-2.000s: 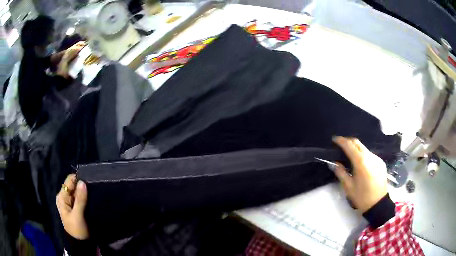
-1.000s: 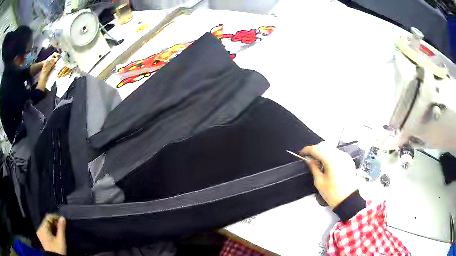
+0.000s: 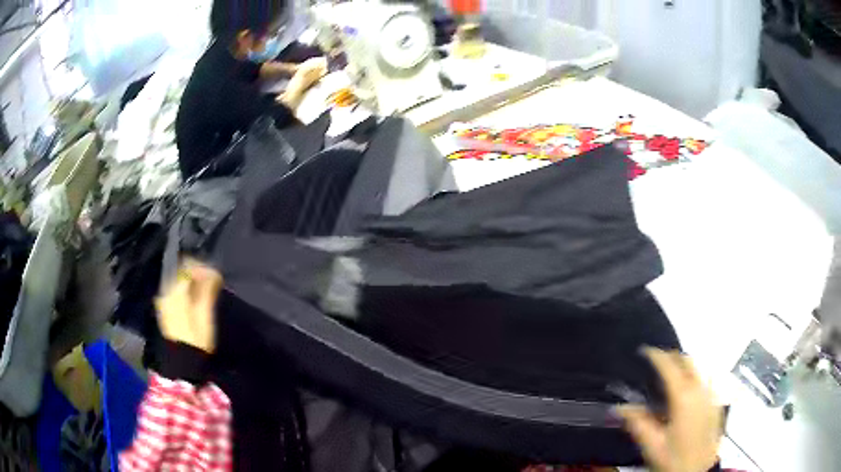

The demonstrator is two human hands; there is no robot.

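A large black garment panel (image 3: 498, 332) lies over the white table and hangs off its near left side. A greyer band with pale stitch lines (image 3: 396, 373) curves along its near edge. My left hand (image 3: 191, 309) grips the panel's left part, with the fingers closed on the cloth and blurred. My right hand (image 3: 678, 410) is at the band's right end, blurred, its fingers on the cloth. A small pale glint shows by its fingertips; the thin pointed tool cannot be made out clearly.
The white table (image 3: 738, 221) bears a red-and-yellow sticker (image 3: 572, 140). A metal needle plate (image 3: 762, 371) is at right, with the blurred machine at the frame's edge. Another person (image 3: 221, 101) works at a cream machine (image 3: 396, 55) beyond. Blue material (image 3: 115, 396) lies at lower left.
The view has swung left, so the scene sits further right. My left hand has risen with the cloth's left end, and the band now curves. My right hand stays at its right end.
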